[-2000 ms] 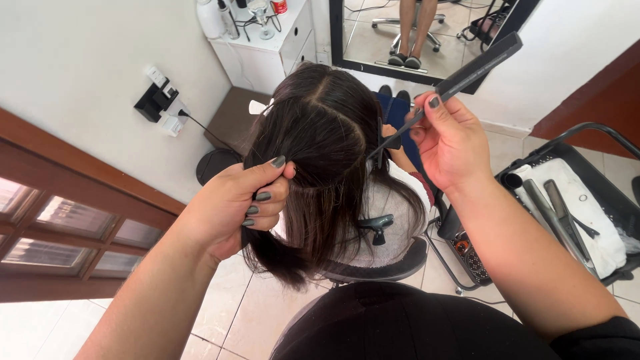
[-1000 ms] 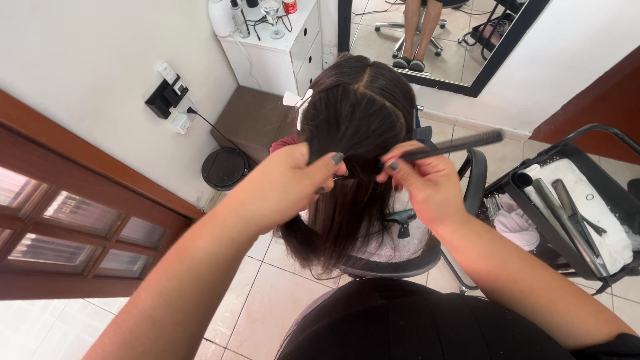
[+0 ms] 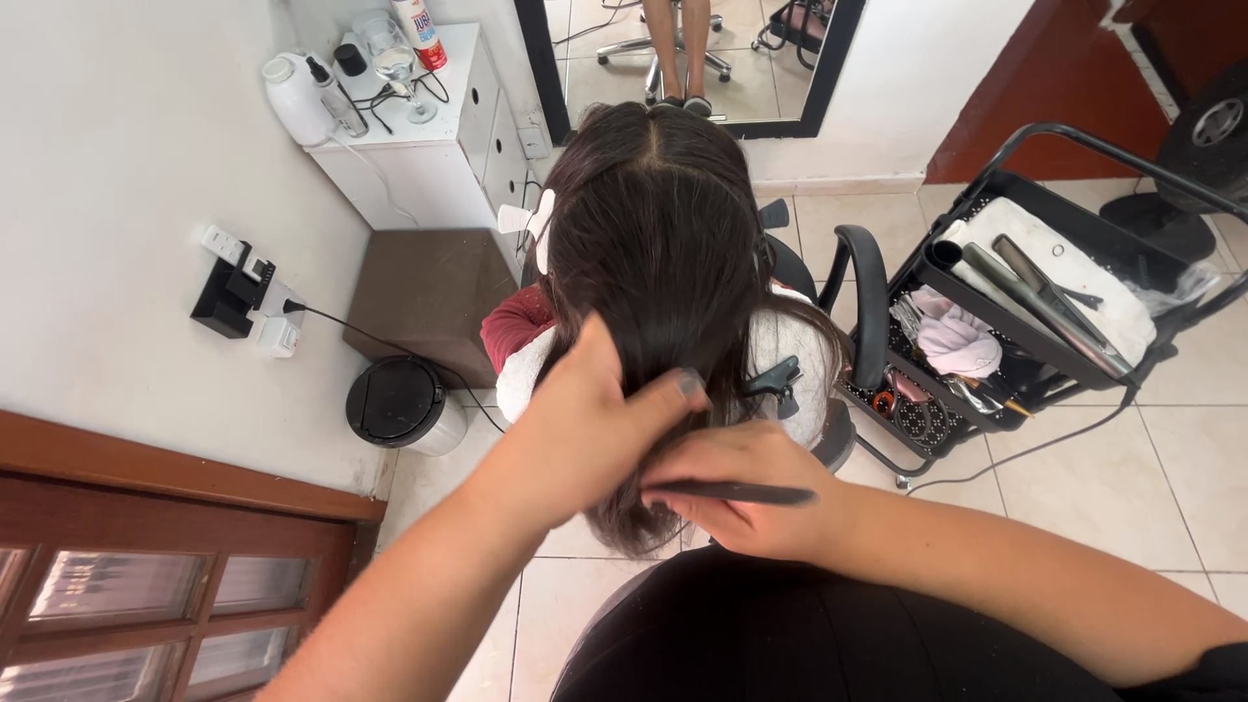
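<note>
A person with long dark hair (image 3: 663,244) sits in front of me, back toward me, a white towel (image 3: 795,361) over the shoulders. My left hand (image 3: 604,419) is closed around the gathered hair behind the head. Just below and to its right, my right hand (image 3: 746,487) holds a black comb (image 3: 731,492), seen mostly edge-on, against the lower lengths; its fingers are partly hidden. White clip (image 3: 541,229) sits at the left side of the head, a dark clip (image 3: 773,214) at the right. Another black hair clip (image 3: 775,380) lies on the towel.
A black trolley (image 3: 1033,361) at the right carries flat irons (image 3: 1043,302) on a white cloth. The chair's armrest (image 3: 863,302) stands between it and the person. At the left are a white cabinet (image 3: 400,175), a brown box (image 3: 429,283) and a lidded bin (image 3: 395,400). A mirror (image 3: 819,97) is ahead.
Both hands have moved down the hair, closer together. The comb, raised at the right two seconds ago, is now low beside the gathered hair.
</note>
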